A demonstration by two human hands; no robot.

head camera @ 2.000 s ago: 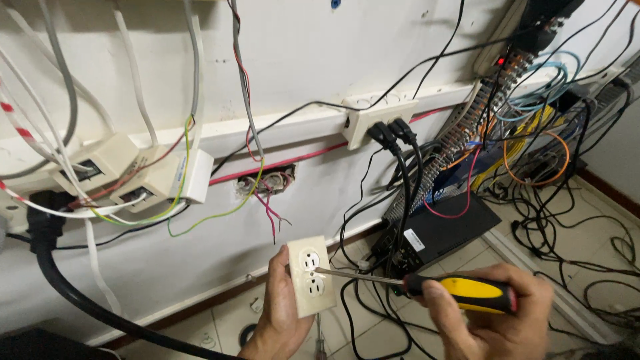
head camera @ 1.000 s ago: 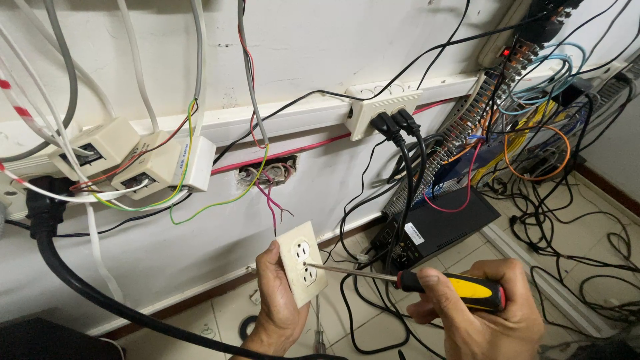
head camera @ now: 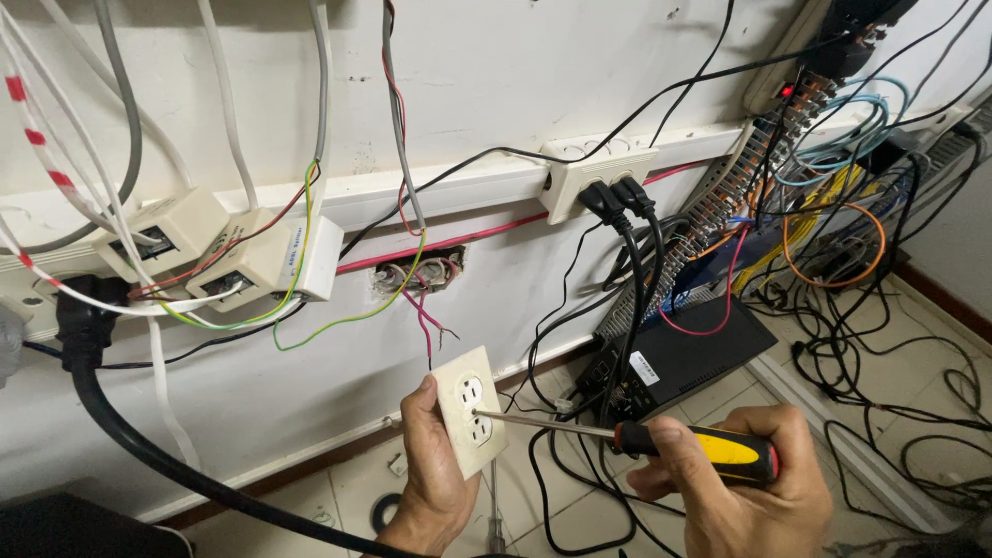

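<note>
My left hand [head camera: 434, 465] grips the cream cover plate of a duplex electrical outlet [head camera: 470, 415] by its left edge, tilted below the wall opening. In my right hand [head camera: 744, 480] is a screwdriver [head camera: 697, 449] with a yellow, black and red handle; its tip meets the plate's centre, between the two sockets. Pink wires [head camera: 422, 314] come out of the wall box [head camera: 418, 273], and one runs down behind the plate. A yellow-green wire [head camera: 341, 324] loops beside the box. The back of the outlet is hidden.
White ADSL splitter boxes [head camera: 314, 260] and a thick black power cable [head camera: 155, 465] are at left. A surface-mounted outlet [head camera: 601, 174] holds two black plugs. A black device [head camera: 682, 360], tangled black cables [head camera: 821, 341], another screwdriver [head camera: 496, 527] and a tape roll [head camera: 384, 511] lie low down.
Both hands, the outlet and the screwdriver have kept nearly the same arrangement, with the tip at the plate's centre. The plate's tilt has changed slightly.
</note>
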